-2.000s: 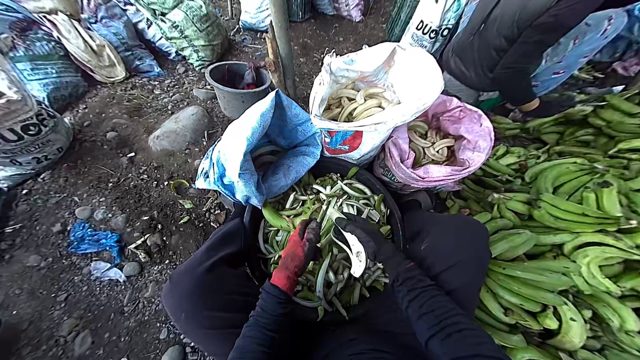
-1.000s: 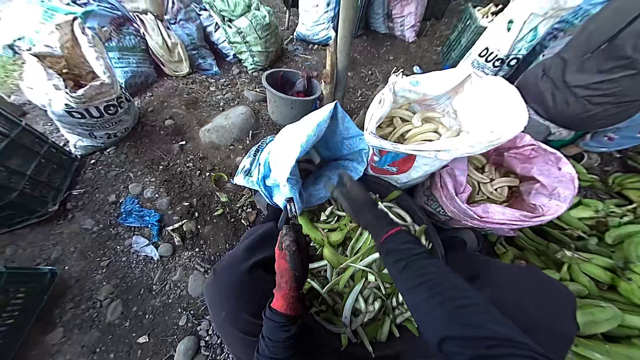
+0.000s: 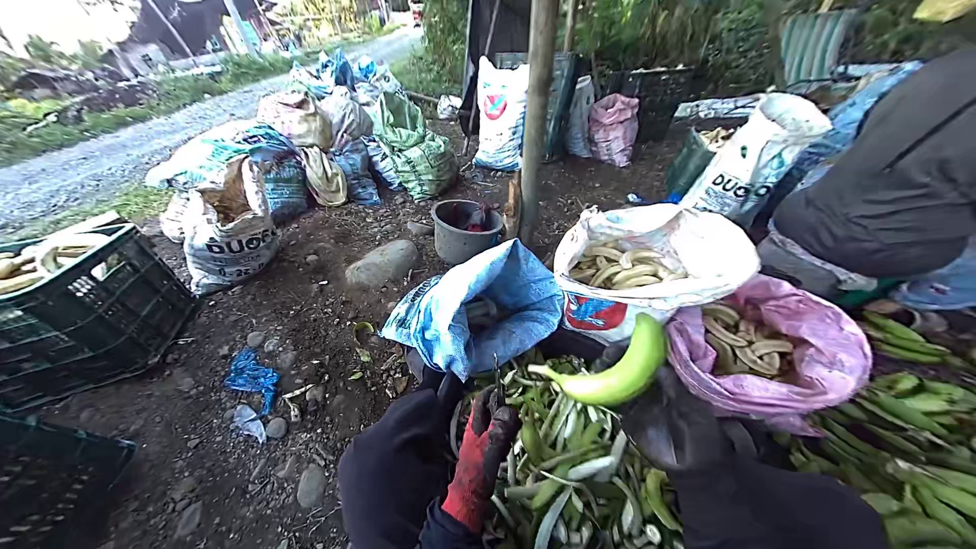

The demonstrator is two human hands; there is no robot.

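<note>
My left hand (image 3: 486, 446), in a red and black glove, grips a small knife (image 3: 499, 377) with its blade pointing up. My right hand (image 3: 659, 415), in a dark glove, holds an unpeeled green banana (image 3: 621, 371), its stem end toward the left. Below both hands a dark tub holds many green peel strips (image 3: 568, 465). Beyond the tub an open blue woven sack (image 3: 503, 313) has contents that are mostly hidden. Peeled bananas fill part of a white sack (image 3: 686, 282) and of a pink sack (image 3: 831, 358) at the right.
Unpeeled green bananas (image 3: 915, 435) lie at the right, near a person in dark clothing (image 3: 884, 168). A wooden post (image 3: 537, 114) and a grey bucket (image 3: 463, 245) stand ahead. Dark crates (image 3: 91, 328), a stone (image 3: 383, 263) and filled sacks (image 3: 229, 252) are at the left.
The peeled banana seen at my right hand two seconds ago is no longer there; that hand reached to the blue sack, then came back and now holds a green banana. The view has tilted up.
</note>
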